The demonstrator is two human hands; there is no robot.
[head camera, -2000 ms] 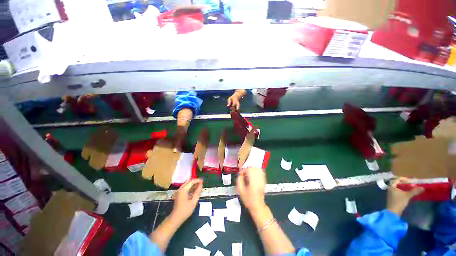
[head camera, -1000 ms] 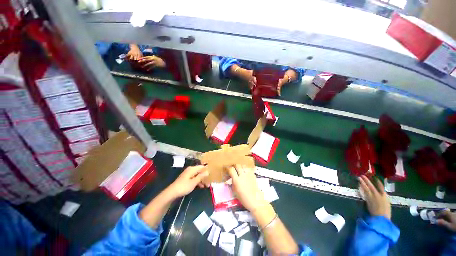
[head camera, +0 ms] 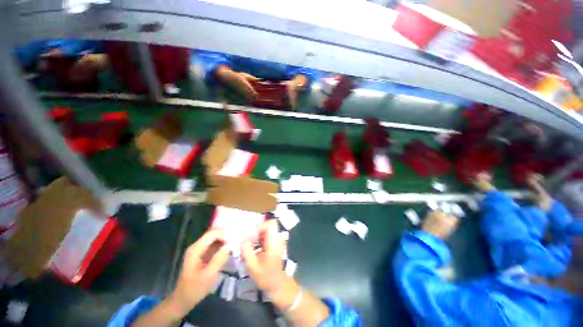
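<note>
An open red box (head camera: 225, 218) with a raised brown cardboard flap (head camera: 243, 194) stands on the dark bench directly in front of me, its white contents showing. My left hand (head camera: 203, 268) is at its near left side, fingers curled. My right hand (head camera: 268, 258) is at its near right side, thumb and fingers close together over the white area. The picture is blurred, so I cannot tell whether either hand pinches a small white piece. Small white papers (head camera: 247, 288) lie under and between my hands.
Another open red box (head camera: 89, 249) stands at the left. The green belt (head camera: 307, 152) carries open boxes and dark red pouches (head camera: 342, 157). A pale rail (head camera: 160, 197) edges it. Blue-sleeved people work across the belt and at my right. A white shelf (head camera: 287, 51) crosses above.
The view has swung to the right. My hands have moved from the brown flap down to the box's near side. The pouches on the belt appear further left, and the person opposite still holds a dark red piece.
</note>
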